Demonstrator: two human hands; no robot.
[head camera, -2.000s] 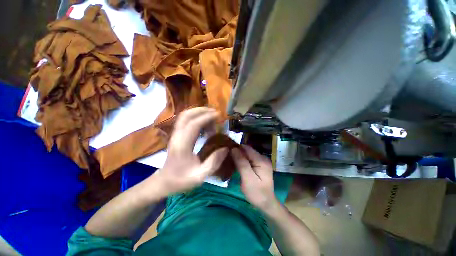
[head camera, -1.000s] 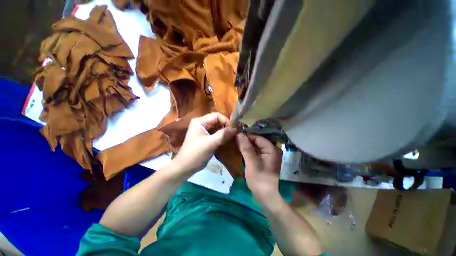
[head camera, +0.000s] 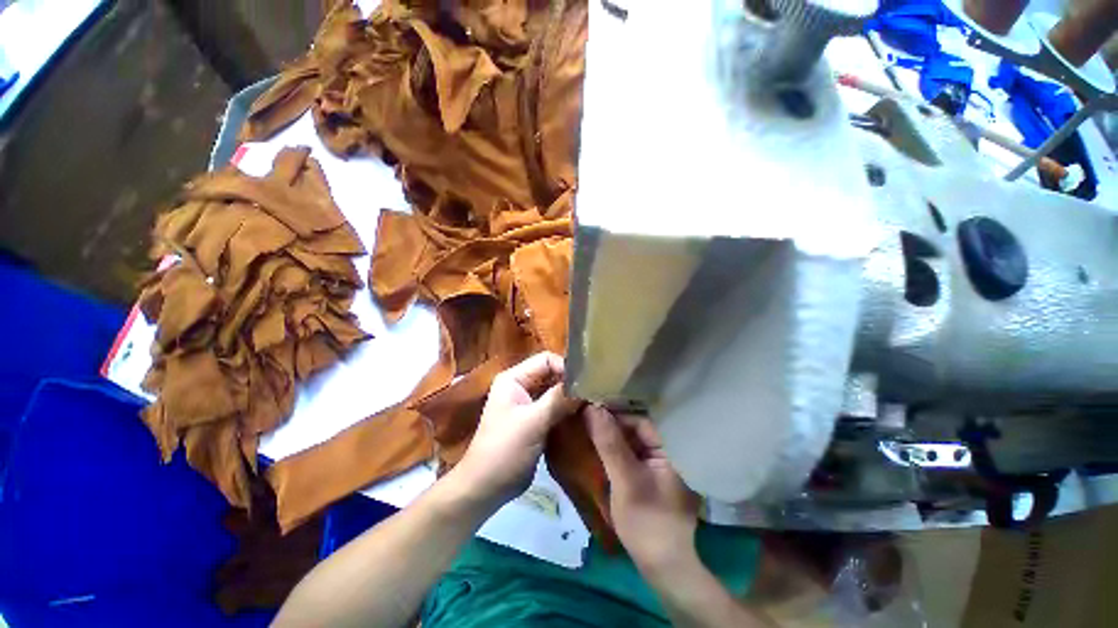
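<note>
A rust-brown fabric piece (head camera: 576, 470) hangs between my hands at the lower left corner of the cream-white sewing machine head (head camera: 723, 160). My left hand (head camera: 513, 429) pinches its upper edge from the left. My right hand (head camera: 641, 485) holds it from the right, with its fingertips close to my left hand. The machine head hides the needle and presser foot, and partly covers my right fingers. More brown pieces lie in a heap (head camera: 472, 123) just behind my left hand.
A separate brown pile (head camera: 251, 307) lies on the white table (head camera: 417, 350) at left, and a brown strip (head camera: 349, 466) hangs over the front edge. A blue bin (head camera: 110, 503) stands below left. A cardboard box (head camera: 1048, 577) is at lower right. Thread cones (head camera: 1085, 27) show at top right.
The view has shifted, showing more of the machine's top and lowering the table things in the picture. Since two seconds ago, my hands have brought the brown piece up to the machine head's corner.
</note>
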